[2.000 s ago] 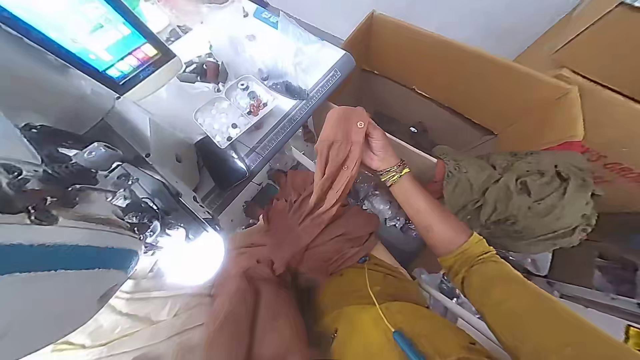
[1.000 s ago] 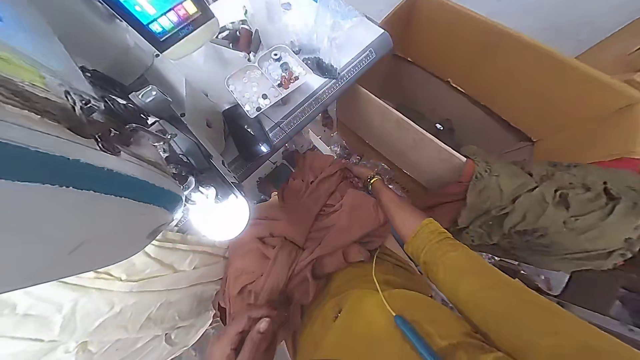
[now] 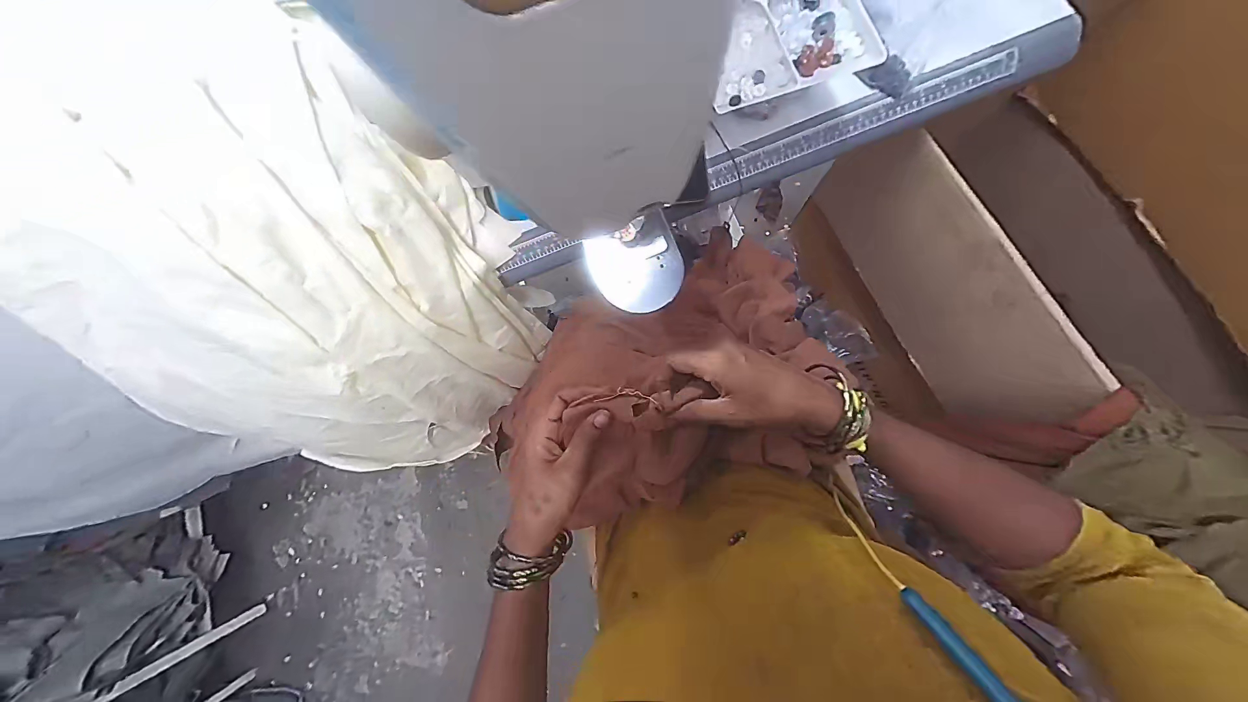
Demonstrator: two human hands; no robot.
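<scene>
A rust-brown cloth garment (image 3: 624, 341) lies bunched over my lap, below the lit lamp (image 3: 636, 271) of a sewing machine (image 3: 595, 107). My left hand (image 3: 556, 468) grips its edge between thumb and fingers. Just to the right, my right hand (image 3: 746, 388) pinches the same edge, where a loose thread (image 3: 629, 394) shows. Part of the cloth runs up under the machine head, and its far end is hidden. A blue-handled tool (image 3: 951, 639) hangs on a yellow cord over my yellow clothing.
Cream fabric (image 3: 390, 322) drapes at the left. A white tray (image 3: 868, 49) of buttons sits on the machine table (image 3: 1043, 49), which has a ruler edge. Cardboard boxes (image 3: 985, 283) and an olive garment (image 3: 1160, 478) are at the right. Dark cloth scraps (image 3: 107, 604) lie lower left.
My hands have come together at one edge of the brown garment; one second ago they were apart on it. The view has swung left and down.
</scene>
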